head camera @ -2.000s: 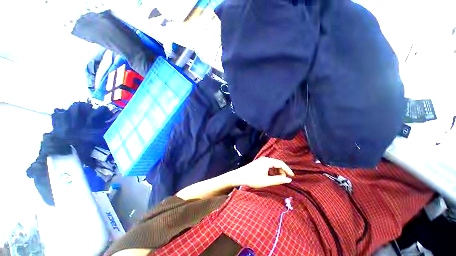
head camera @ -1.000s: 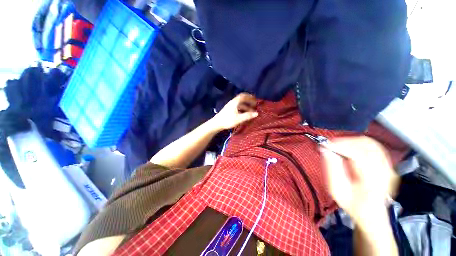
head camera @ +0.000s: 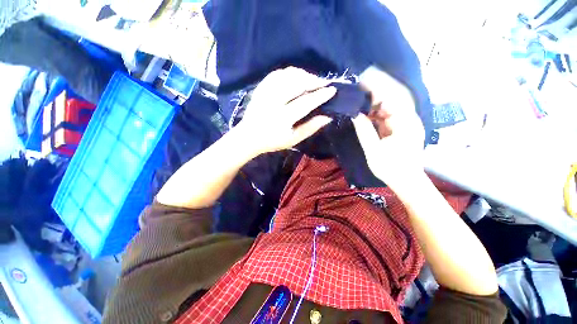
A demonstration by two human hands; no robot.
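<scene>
A large dark navy garment [head camera: 304, 38] lies over the table edge and hangs to my lap. My left hand [head camera: 285, 111] and my right hand [head camera: 392, 123] both pinch a folded dark edge of it above the lap, fingertips close together. Frayed threads stick up along this edge. The right fingers are partly blurred, and I cannot tell whether they also hold a small tool. A small black label [head camera: 448, 114] with pale print lies on the white table right of the garment.
A blue plastic crate [head camera: 117, 164] stands at left, with a red item [head camera: 68, 123] beyond it. A yellow loop [head camera: 570, 190] shows at the right rim. Grey-white and dark pieces [head camera: 534, 288] lie below the table at right.
My right hand has come up from the lap to the garment. My left hand has risen from the apron and taken hold of the cloth. The garment's lower part is now gathered between the hands.
</scene>
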